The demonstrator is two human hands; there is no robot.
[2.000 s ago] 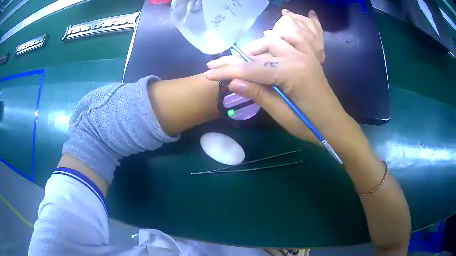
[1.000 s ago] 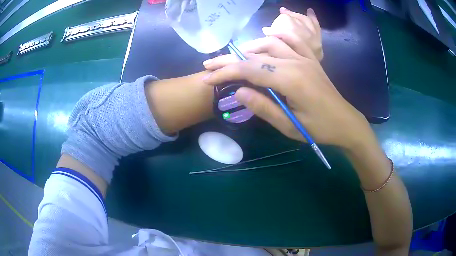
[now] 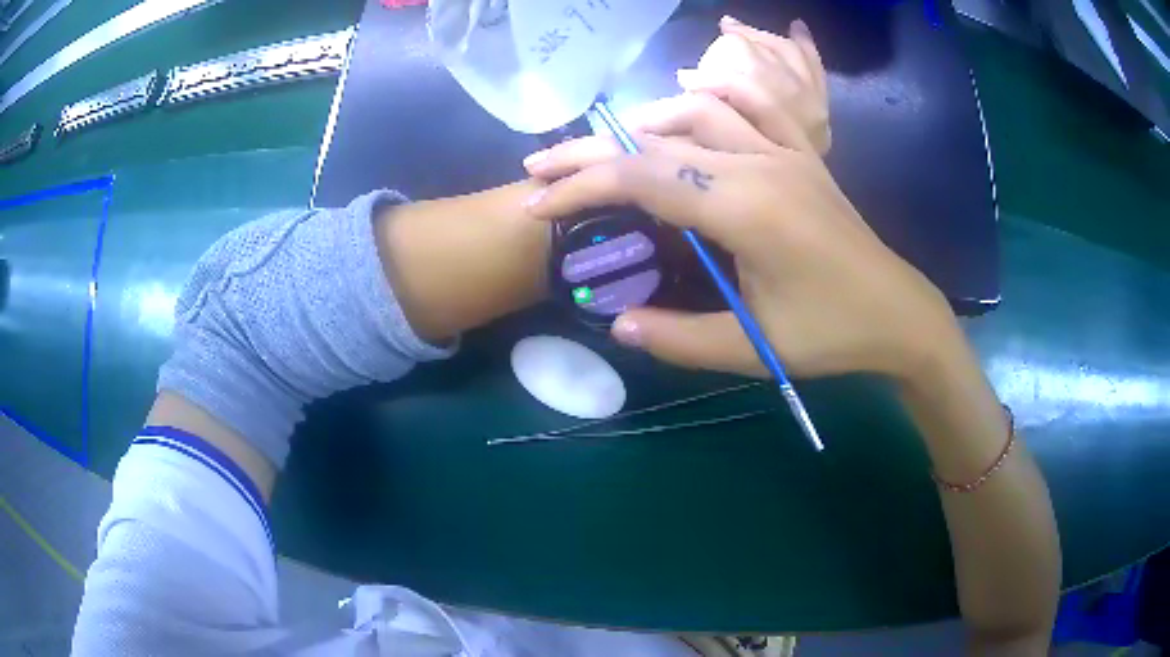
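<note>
A smartwatch [image 3: 608,267] with a lit purple screen and a green dot is on my left wrist. My left hand [image 3: 760,84] lies over the black mat, partly covered by my right hand; its fingers are apart and I see nothing in it. My right hand [image 3: 770,231] rests across the left wrist, with its thumb at the lower edge of the watch. It holds a blue-handled brush [image 3: 731,295] slantwise between its fingers, silver ferrule towards me. A crumpled white wipe [image 3: 545,58] with handwriting lies at the top of the mat.
A smooth white oval object [image 3: 568,376] and thin tweezers [image 3: 629,430] lie on the green bench in front of the black mat [image 3: 423,135]. Silver module strips [image 3: 257,67] lie end to end at upper left. Blue tape [image 3: 93,276] marks the left bench.
My right thumb has moved off the watch screen to its lower edge. The brush has tilted, its ferrule end now further left. At the far left, the module strips have moved right, closer to the long one.
</note>
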